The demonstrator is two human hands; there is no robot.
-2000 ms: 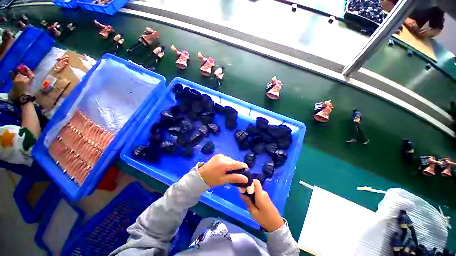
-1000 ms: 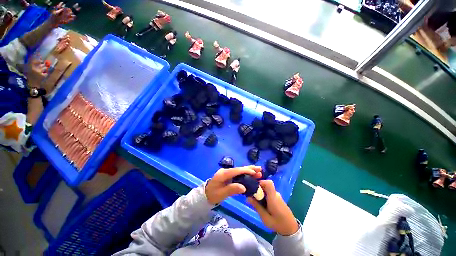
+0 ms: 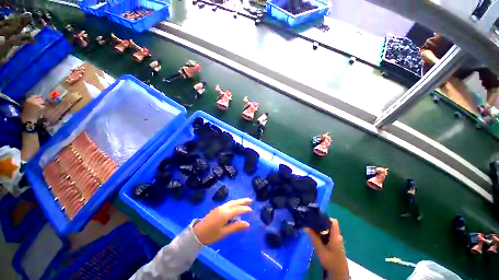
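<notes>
Black hair pieces (image 3: 210, 172) lie in two loose heaps in the blue parts tray (image 3: 246, 260). My left hand (image 3: 223, 221) is over the tray's near part, fingers apart, with nothing in it. My right hand (image 3: 329, 249) is at the tray's right edge and grips a dark figure (image 3: 324, 232), mostly hidden by the fingers. A black piece sits at the figure's upper end, overlapping the heap in view.
Pink-and-red figures (image 3: 224, 98) and a dark figure (image 3: 411, 199) stand or lie along the green conveyor belt (image 3: 290, 126). A lined tray (image 3: 131, 117) with flesh-coloured parts (image 3: 79, 175) is at left. Another person's hand (image 3: 34, 109) is beyond it. A metal post (image 3: 418, 87) rises behind.
My hands have separated. My left hand let go and opened over the tray. My right hand moved right with the dark figure. The camera view has shifted.
</notes>
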